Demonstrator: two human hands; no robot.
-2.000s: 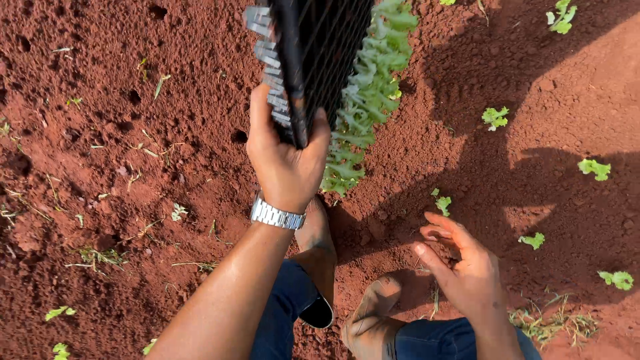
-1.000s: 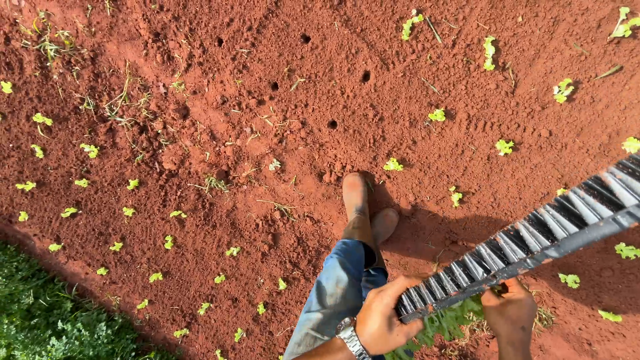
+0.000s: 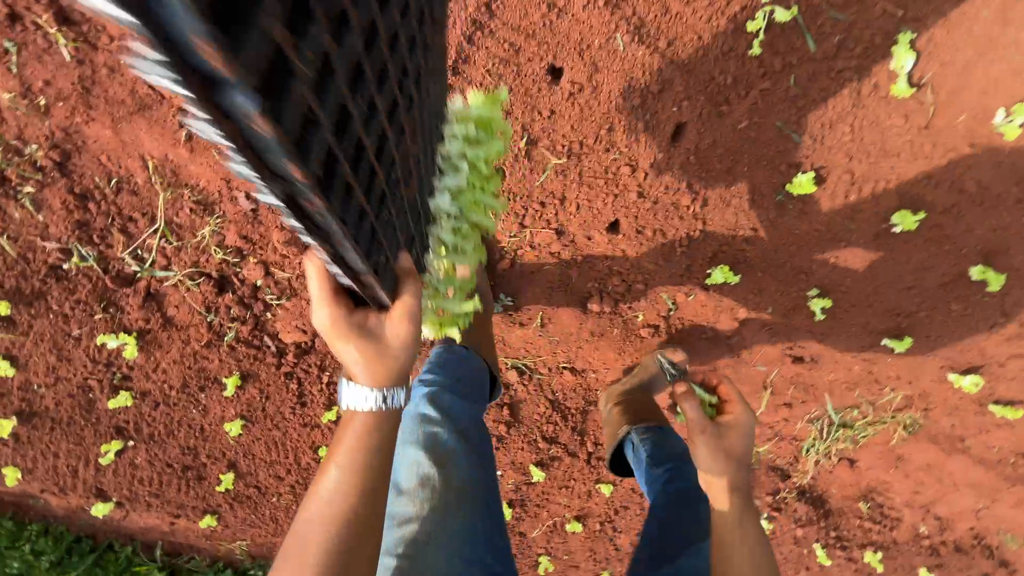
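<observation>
My left hand (image 3: 366, 328), with a metal watch (image 3: 372, 396) on its wrist, grips the near end of a black plastic seedling tray (image 3: 352, 104) held tilted on its side. Many cells of the tray show no plant. A row of pale green lettuce seedlings (image 3: 466, 200) sticks out along its right side. My right hand (image 3: 716, 428), lower right, pinches one small seedling (image 3: 698, 400) with its dark root plug (image 3: 670, 368) pointing up and left, above my right boot.
Red soil bears small planted seedlings (image 3: 802, 183) at the right and more (image 3: 120, 344) at lower left. Open planting holes (image 3: 554, 74) lie beyond my feet. My boots (image 3: 640, 392) stand apart on the soil. Dry grass (image 3: 852, 432) lies at right, green growth (image 3: 72, 552) at the bottom left corner.
My right hand, at the tray a second ago, is now away from it with a seedling between its fingers. The tray has swung from the right to the upper left. The view has shifted.
</observation>
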